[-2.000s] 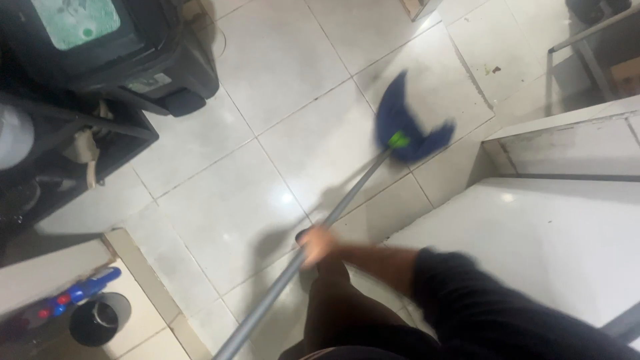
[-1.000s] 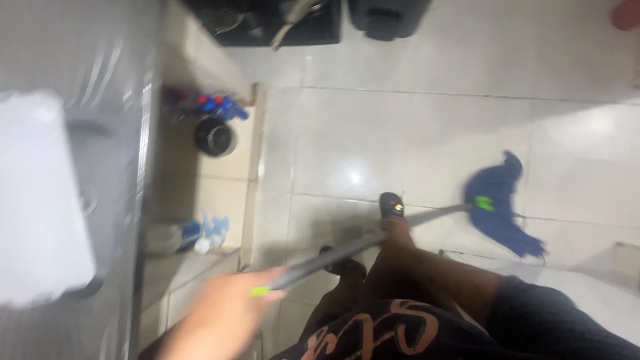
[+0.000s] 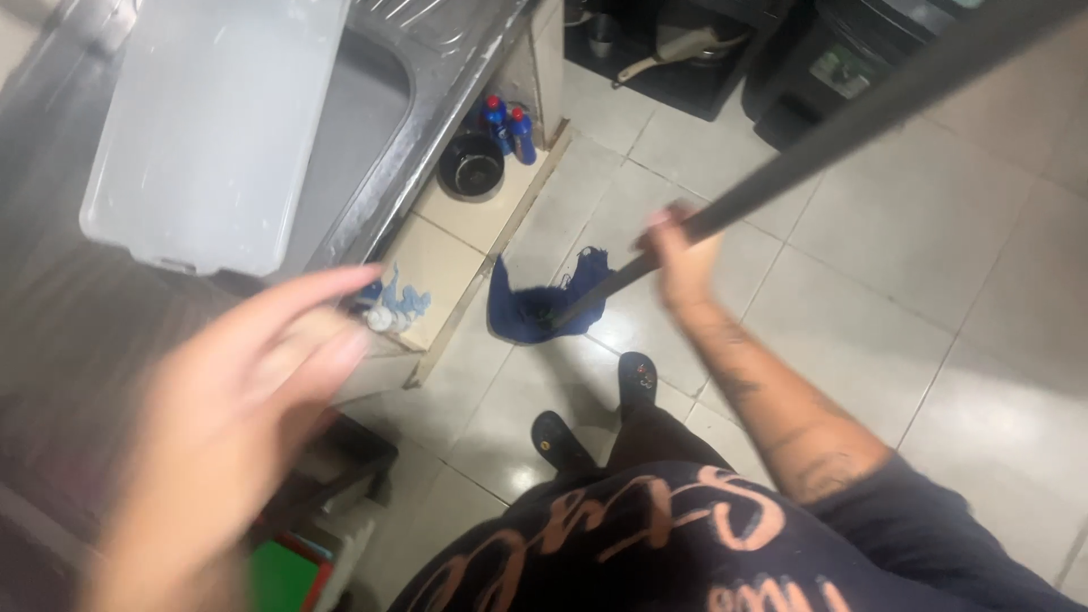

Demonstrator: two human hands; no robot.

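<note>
My right hand (image 3: pixel 688 259) is closed around the grey pole (image 3: pixel 790 161) of a mop or cloth-covered floor tool. The pole slants from the upper right down to a dark blue cloth (image 3: pixel 518 314), which lies bunched on the floor tiles just ahead of my feet. My left hand (image 3: pixel 255 382) is off the pole, blurred, raised over the steel counter at the left. Its thumb and forefinger are apart, with nothing seen between them.
A translucent plastic lid or tray (image 3: pixel 208 127) lies over the steel sink (image 3: pixel 374 93). Below, a ledge (image 3: pixel 450 234) holds a black pot (image 3: pixel 472 166), blue bottles (image 3: pixel 520 136) and a pale blue cloth (image 3: pixel 406 297). A black bin (image 3: pixel 837 64) stands at the upper right.
My left hand has let go of the pole, and my right hand now grips it. The blue cloth has moved from the right to near the ledge below the sink. The view has turned.
</note>
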